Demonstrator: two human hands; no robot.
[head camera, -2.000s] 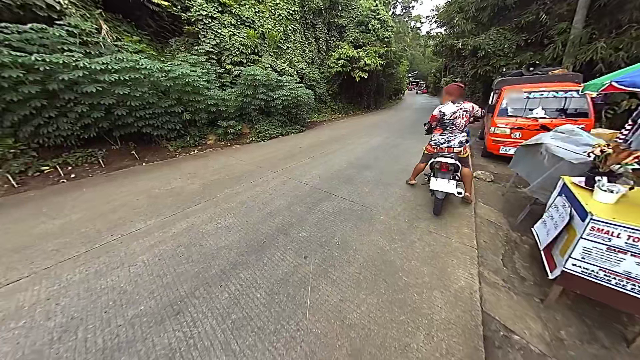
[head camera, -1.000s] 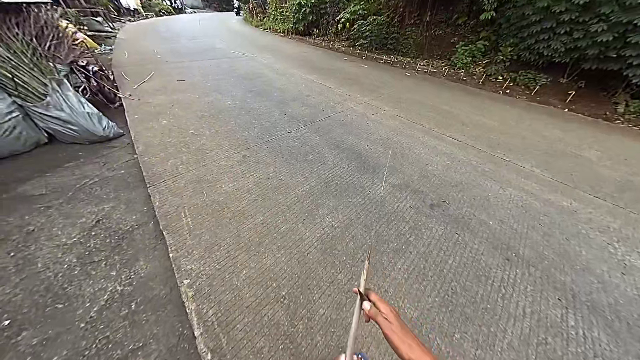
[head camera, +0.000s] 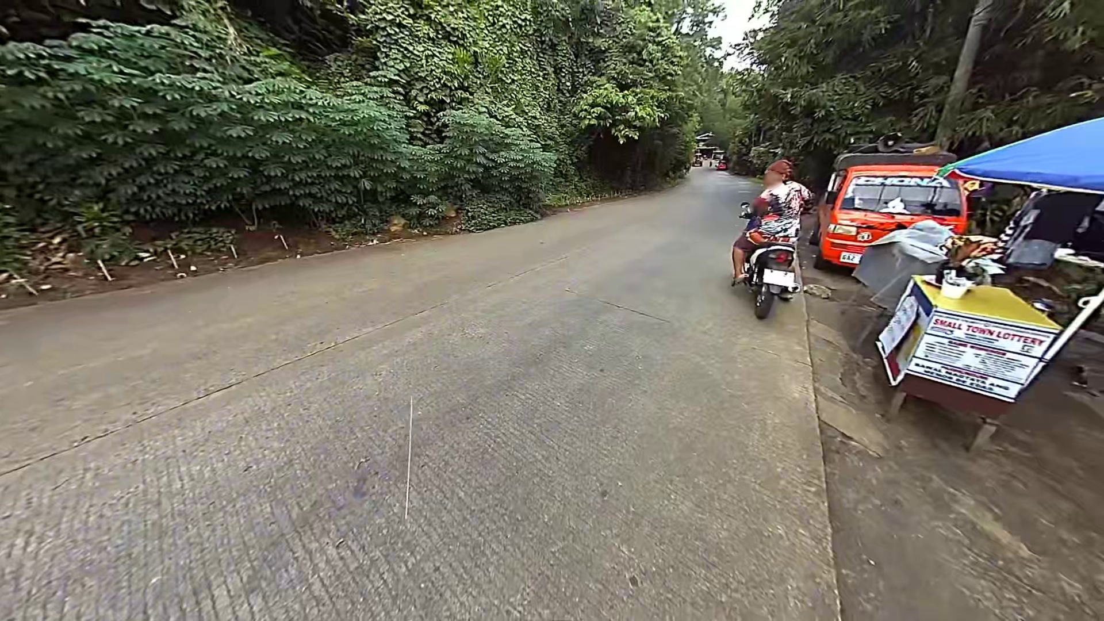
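Note:
Neither my left hand nor my right hand shows in the head view now, so what they hold is hidden. A thin pale straight line or strand (head camera: 410, 457) shows over the grooved concrete road (head camera: 517, 414); I cannot tell what it is. To the right of centre a person (head camera: 783, 207) in a patterned shirt sits on a motorcycle (head camera: 772, 272) at the road's right edge, seen from behind.
An orange van (head camera: 897, 211) stands on the right verge. Nearer are a yellow-topped stall table (head camera: 992, 306) with printed signs, a white cup (head camera: 955, 285) on it and a blue canopy (head camera: 1044, 159). Dense bushes (head camera: 302, 138) and short stakes line the left side.
The view has swung widely away and back. A hand with a thin stick, seen one second ago, is out of view. The person on the motorcycle, feet apart on the ground earlier, now sits turned leftward.

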